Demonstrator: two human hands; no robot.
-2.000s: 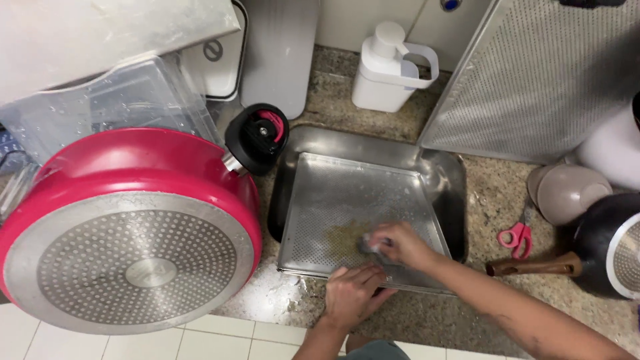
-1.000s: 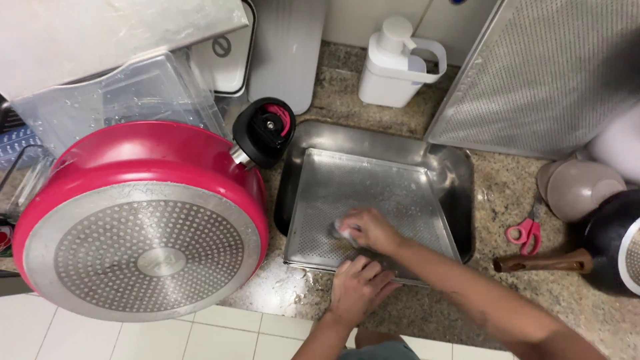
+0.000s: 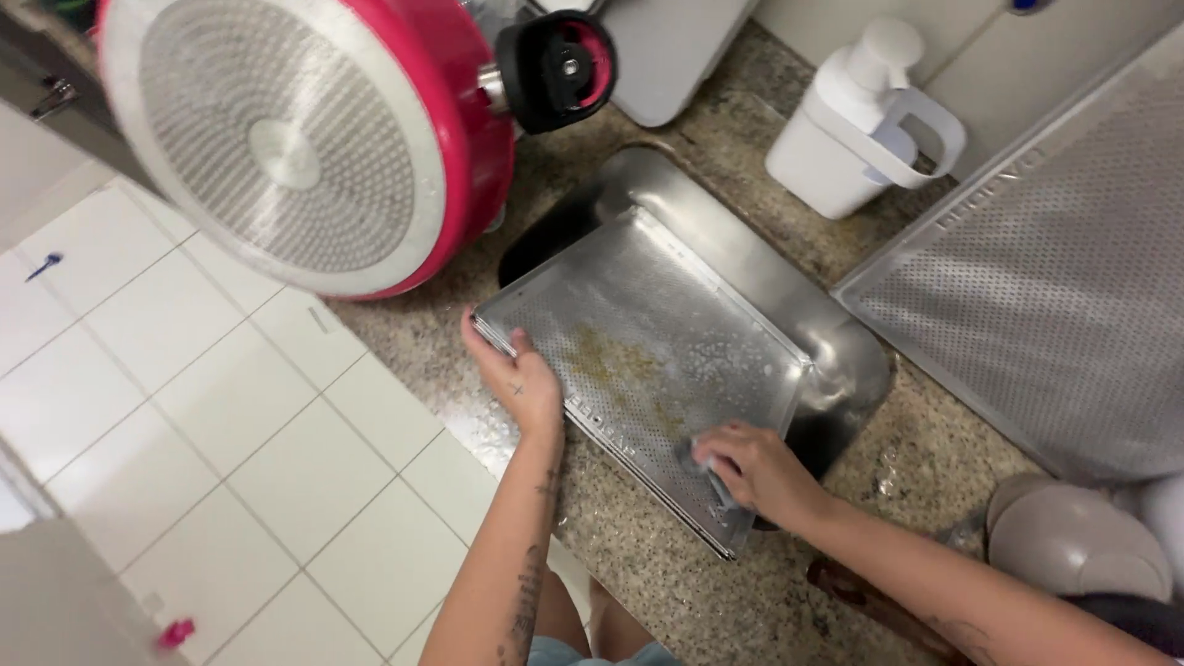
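Observation:
A perforated metal baking tray, seemingly with others stacked under it, lies slanted over the stainless steel sink. Brownish-yellow residue marks its middle, and wet spots show near its far right side. My left hand grips the tray's left corner, thumb on the top and fingers along the outer edge. Near the tray's lower right end, my right hand presses a greyish scrubbing pad against the surface. The pad is mostly hidden by my fingers.
A red pan, underside out, stands left of the sink. Behind it is a white soap dispenser. Another perforated tray leans at right, near a beige bowl and a wooden handle. Granite counter borders the sink.
My left hand has moved from the tray's near edge to its left corner. My right hand has moved from the middle toward the lower right end. The view has turned and come closer.

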